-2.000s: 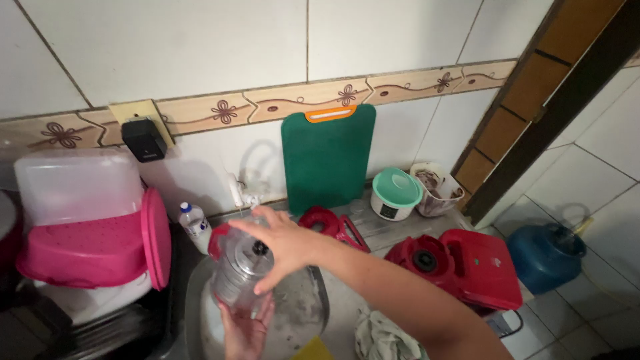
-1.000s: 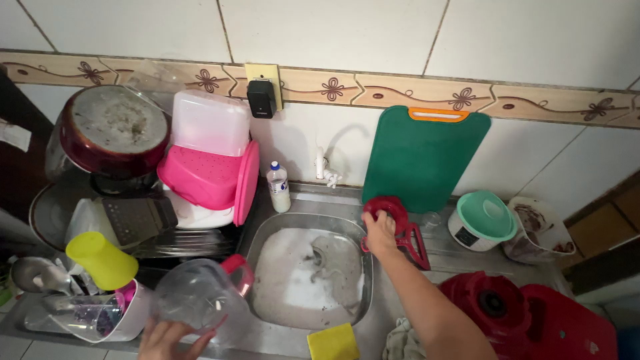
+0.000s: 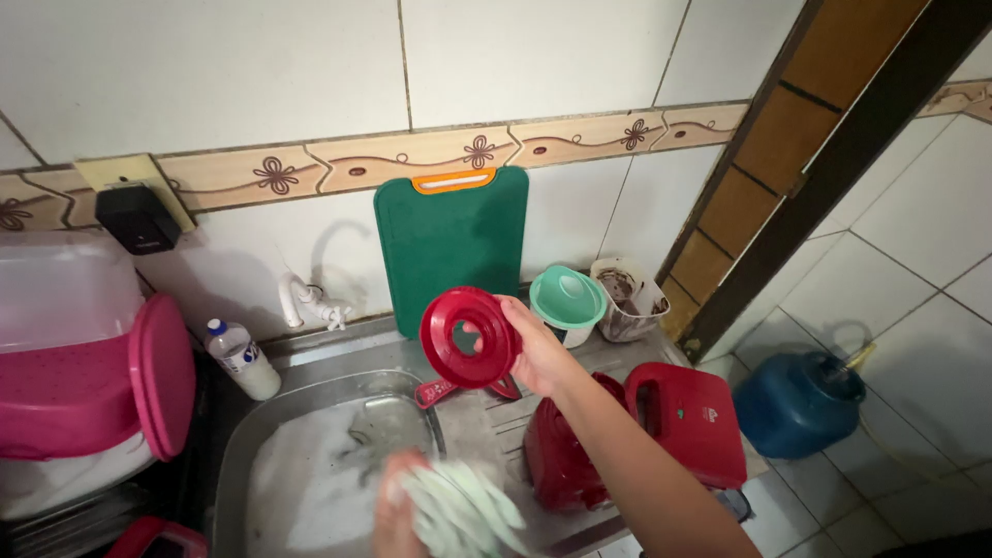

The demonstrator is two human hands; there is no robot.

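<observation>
My right hand (image 3: 535, 349) grips the rim of a red plastic ring-shaped lid (image 3: 473, 337) with a round central hole, held up in front of the green cutting board (image 3: 453, 248). Low in the view, my left hand (image 3: 399, 504) is blurred and holds a pale green-white cloth (image 3: 461, 508) over the right edge of the sink. Below the lid, a red handled piece (image 3: 435, 393) lies on the steel drainboard. The sink basin (image 3: 310, 480) holds white suds.
A white tap (image 3: 298, 298) and a detergent bottle (image 3: 244, 364) stand behind the sink. Pink containers (image 3: 70, 387) are at left. A red appliance base (image 3: 554, 449), a red sandwich maker (image 3: 690, 426), a green-lidded tub (image 3: 570, 302) and a stained container (image 3: 628, 298) are at right.
The clear pitcher has left my left hand, which has moved right and taken up the cloth. My right hand has lifted the red lid from the drainboard. The view has shifted right.
</observation>
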